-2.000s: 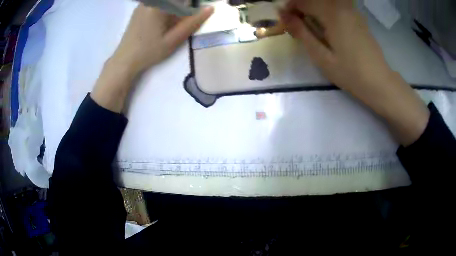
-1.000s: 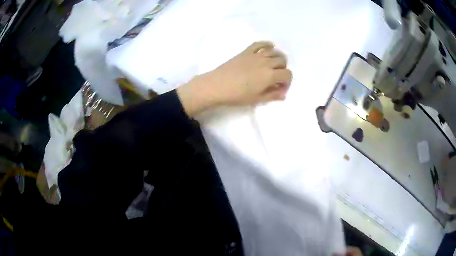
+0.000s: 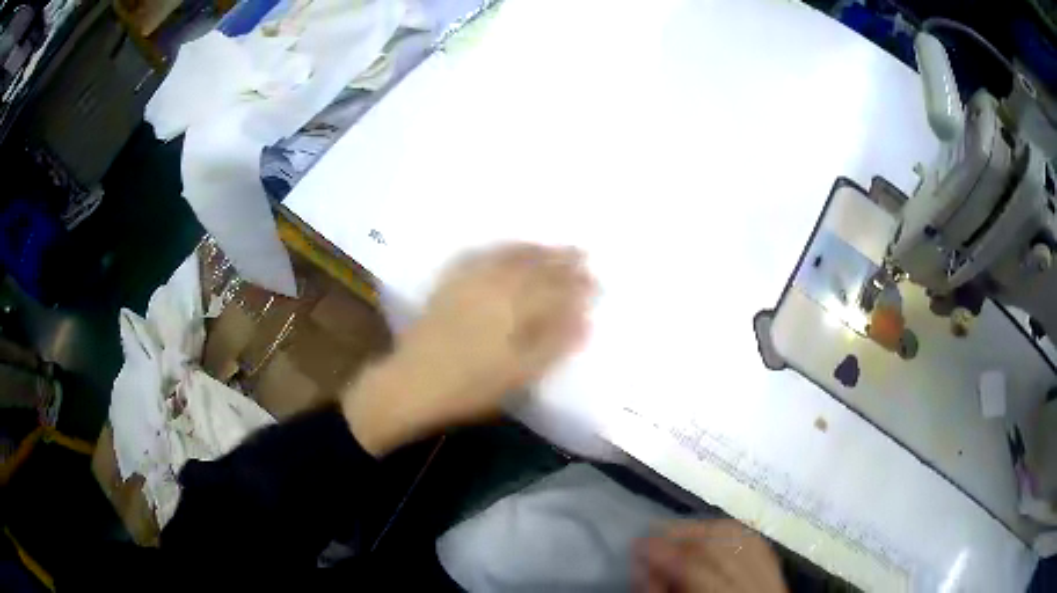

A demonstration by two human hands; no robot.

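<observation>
White fabric (image 3: pixel 545 527) hangs below the table's front edge, over the lap area. My right hand (image 3: pixel 713 558), blurred and cut off by the bottom edge, has its fingers on the fabric's right side and appears to grip it. My left hand (image 3: pixel 481 336) is strongly blurred, over the front left of the white table (image 3: pixel 649 151). Its fingers look curled, but whether it holds fabric cannot be told. White cloth and white table are hard to tell apart around it.
The sewing machine head (image 3: pixel 968 203) stands at right over its grey bed (image 3: pixel 927 388). Snips (image 3: pixel 1022 469) and a white square (image 3: pixel 992 394) lie on the bed. At left are a fabric pile (image 3: pixel 238 151), knotted white bundles (image 3: pixel 180 400) and a brown cardboard box (image 3: pixel 307 353).
The view has turned from the machine towards the left. Since one second ago, the fabric has come off the tabletop down to the lap, and my left hand has moved down and left.
</observation>
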